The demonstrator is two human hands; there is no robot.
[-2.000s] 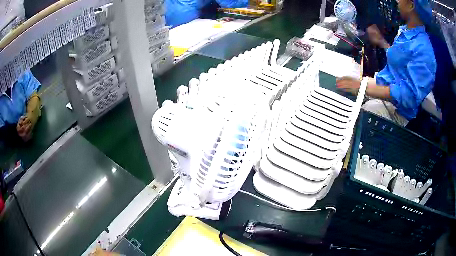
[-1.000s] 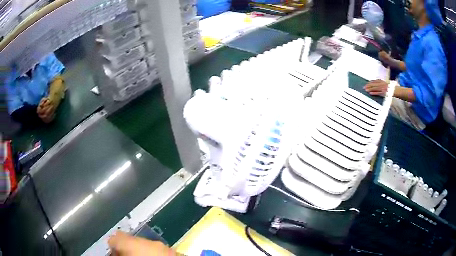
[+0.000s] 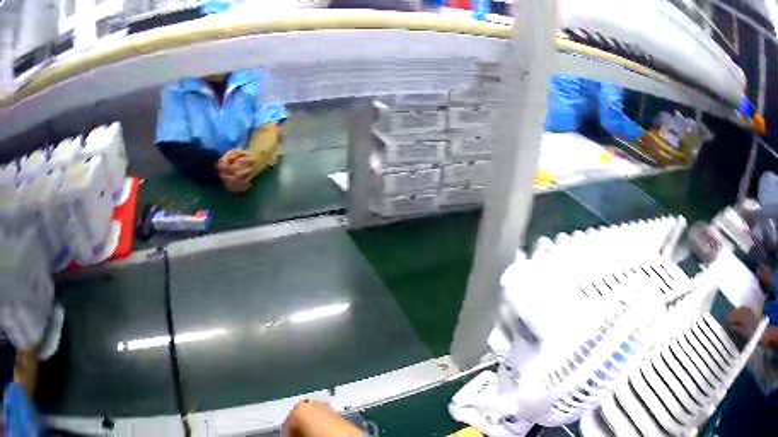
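One bare hand, which looks like my left hand, shows at the bottom edge beside the pale rail. It is mostly cut off, so its fingers and anything in them cannot be made out. A sliver of a clear plastic box is just right of it. My right hand is not in view. A white assembled fan stands on its base at the lower right. A yellow corner of the work mat shows below the fan.
Slatted white housings stand in rows beside and behind the fan. A grey post rises left of them. The shiny conveyor runs beyond the pale rail. White finished units stand far left, near another person's hand. Seated people in blue are across.
The view has swung left, so the fan and housings now lie further right and the parts crate and screwdriver are out of view. The hand still shows at the bottom edge, more cut off.
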